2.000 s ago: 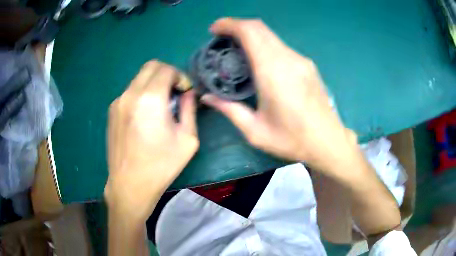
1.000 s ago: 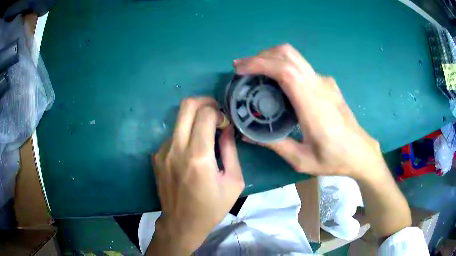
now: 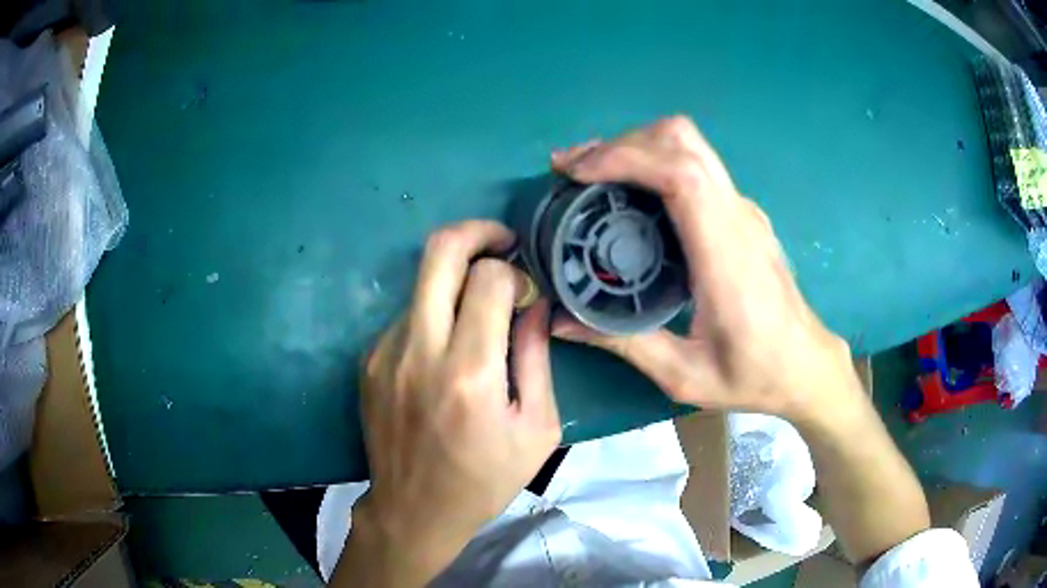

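A dark grey dryer body (image 3: 623,255) is over the green bench, its round open end facing up, with a spoked ring and round hub inside. A small bit of red shows between the spokes. My right hand (image 3: 735,287) grips the barrel from the right, thumb below and fingers above. My left hand (image 3: 459,368) is at the barrel's left side, fingers curled and touching it. The handle is not visible; it may be hidden under my left hand. A yellowish band (image 3: 525,289) is on a left fingertip.
The green bench (image 3: 287,149) has small specks on it. Translucent plastic (image 3: 69,218) covers dark parts in a carton (image 3: 67,425) at left. An open box with white plastic (image 3: 772,482) is below right. A red object (image 3: 959,368) and a dark stack with a yellow label (image 3: 1029,172) are at right.
The view has shifted along the bench since the first frame. Since one second ago, the barrel has moved slightly right and my left fingers have shifted a little beside it.
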